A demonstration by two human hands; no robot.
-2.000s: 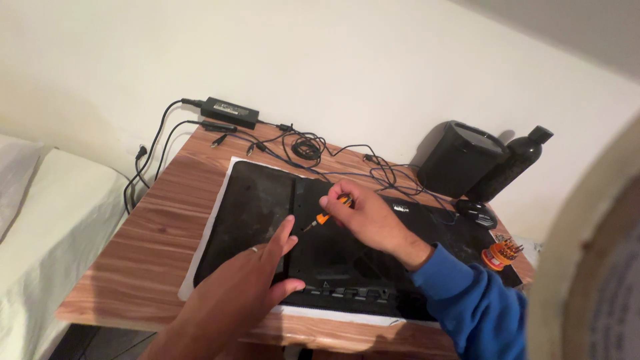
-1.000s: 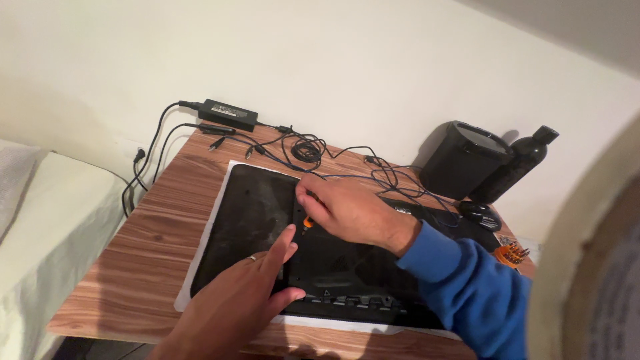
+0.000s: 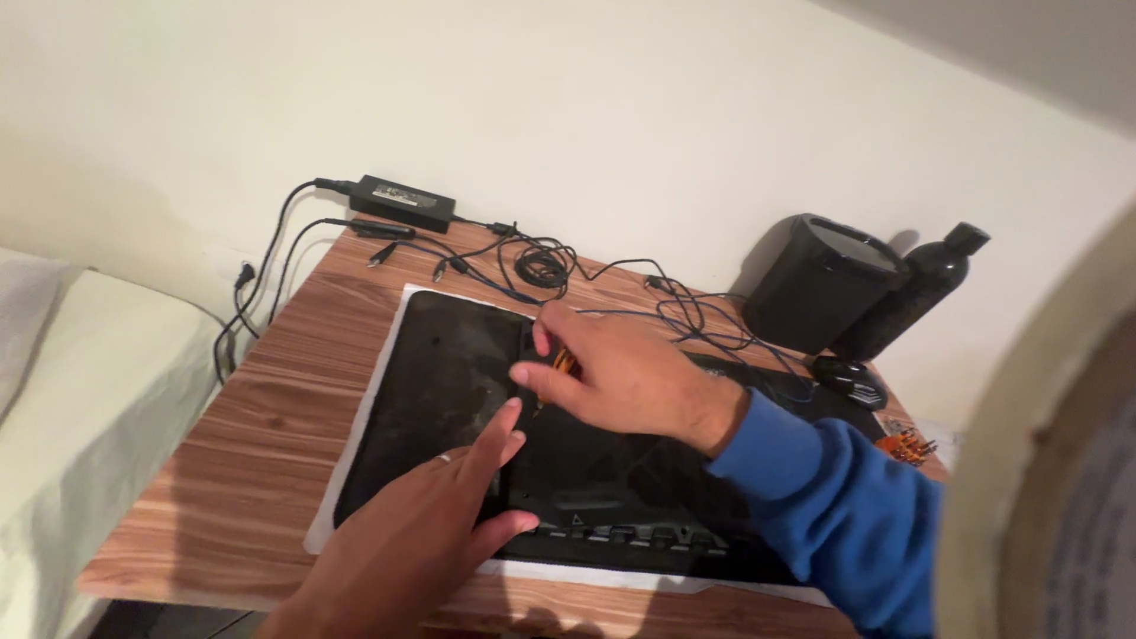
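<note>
A black laptop (image 3: 639,470), underside up, lies on a black mat (image 3: 426,382) with a white cloth (image 3: 353,470) beneath. My right hand (image 3: 621,368), in a blue sleeve, holds a small orange screwdriver (image 3: 563,362) over the laptop's left part, its shaft pointing down. Whether the tip touches a screw cannot be told. My left hand (image 3: 426,506), with a ring, rests at the laptop's left edge, fingers apart, holding nothing visible. An orange holder of screwdriver bits (image 3: 903,446) stands at the right, partly hidden.
A power adapter (image 3: 404,202) and tangled cables (image 3: 546,263) lie along the back of the wooden table (image 3: 240,426). At the back right are a black container (image 3: 821,284), a black bottle (image 3: 923,293) and a mouse (image 3: 849,382). A large blurred round object (image 3: 1003,426) blocks the right foreground.
Compared with one second ago, the fingers of my right hand have changed their hold, showing more of the orange screwdriver. My left hand stays near the laptop's left edge.
</note>
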